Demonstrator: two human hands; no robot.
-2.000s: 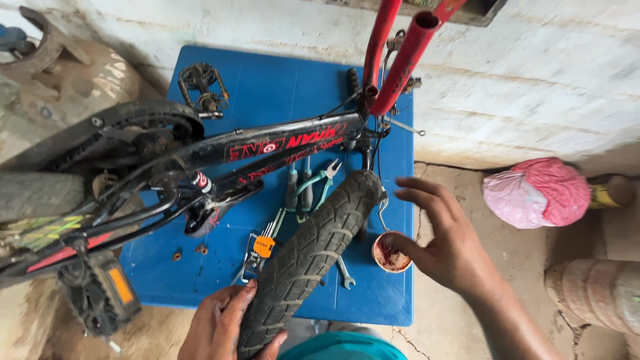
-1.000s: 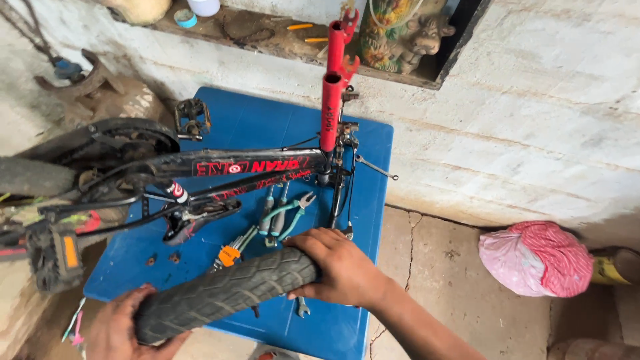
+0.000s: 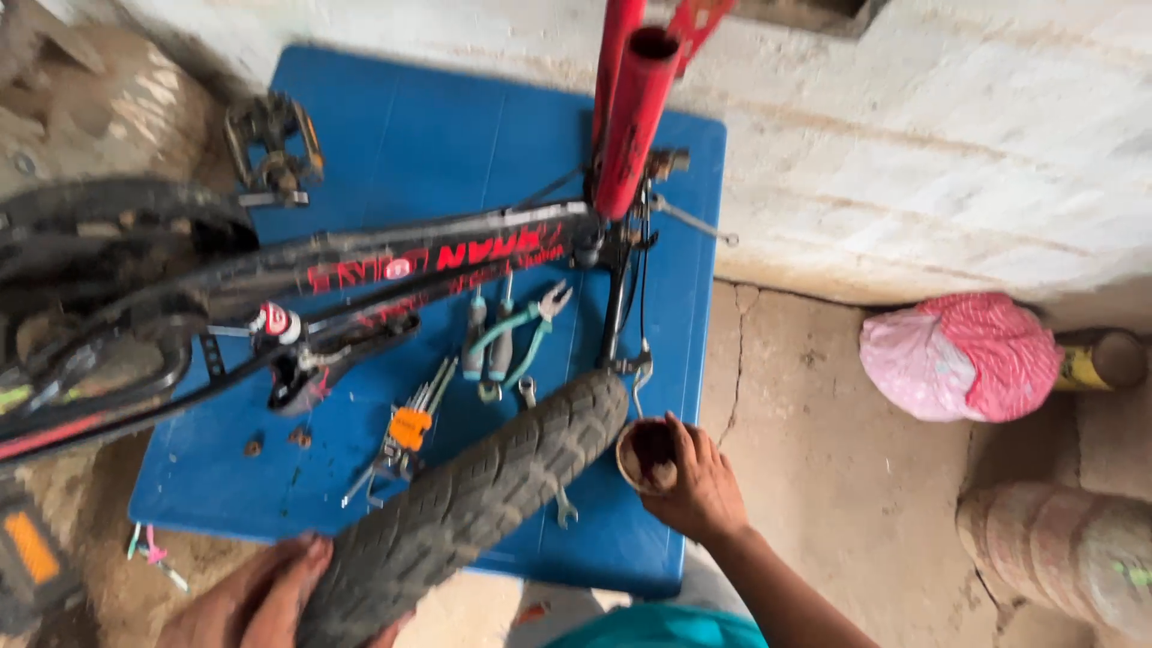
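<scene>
My left hand [image 3: 270, 594] grips the lower end of a bicycle tyre [image 3: 477, 504], which slants up to the bike's front end. At the table's right edge my right hand [image 3: 697, 486] is around the rim of a small round tub [image 3: 646, 456] with dark red residue inside, fingers at its right side. An upside-down black bicycle frame [image 3: 432, 252] with red lettering crosses the table, and a red fork [image 3: 634, 126] points upward from it. Pliers with teal handles [image 3: 531, 328], screwdrivers [image 3: 489, 337] and a hex key set in an orange holder [image 3: 411, 428] lie beneath the frame.
The bike stands over a blue plastic table [image 3: 432, 117] against a whitewashed wall [image 3: 900, 135]. A wrench [image 3: 693, 220] lies near the right edge, another [image 3: 565, 511] beside the tyre. Rusty nuts [image 3: 300, 438] lie at left. A pink cloth bundle [image 3: 963, 357] is on the floor.
My right hand was on the tyre one second ago and is now at the tub. My left hand stays on the tyre. The view has shifted.
</scene>
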